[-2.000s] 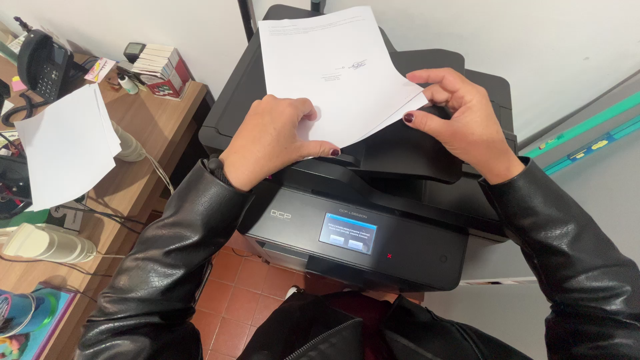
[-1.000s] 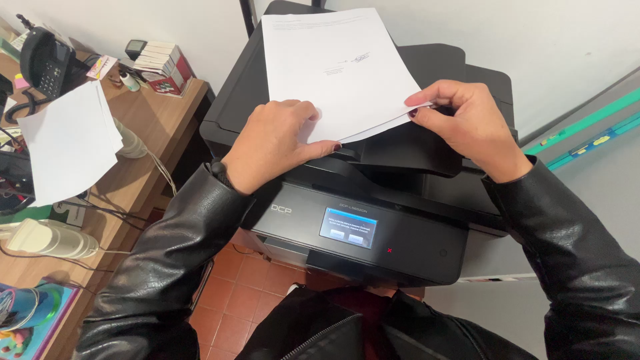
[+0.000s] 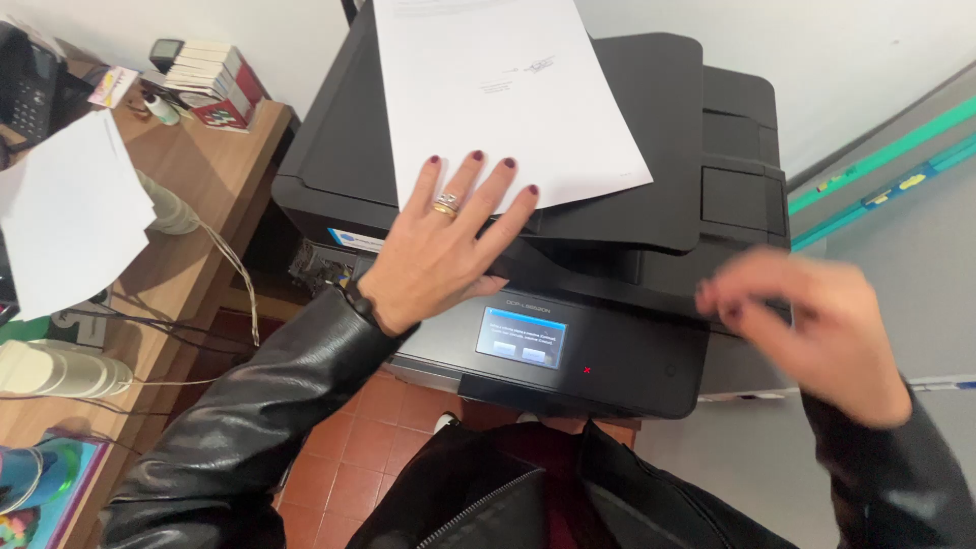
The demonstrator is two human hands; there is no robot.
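Spread fingers of my left hand (image 3: 451, 236) rest flat on the lower edge of white printed paper (image 3: 503, 114), which bears a signature and small writing. The paper lies on top of a black multifunction printer (image 3: 648, 137); whether it is one sheet or more I cannot tell. My right hand (image 3: 808, 328), blurred, hangs off the paper over the printer's right front side, fingers curled and nothing seen in them. On the printer's front panel a small touchscreen (image 3: 521, 337) is lit, with a red cross mark (image 3: 587, 370) to its right.
At the left a wooden desk (image 3: 191, 168) holds loose white sheets (image 3: 76, 213), a black desk phone (image 3: 30, 84), a box of booklets (image 3: 217, 84), a small bottle (image 3: 161, 109) and cables. Behind the printer is a white wall (image 3: 862, 69). Green and blue strips (image 3: 877, 171) run along the right.
My right hand has let go of the paper's right corner and moved down and right. My left hand, gripping the lower edge before, now lies flat on the paper.
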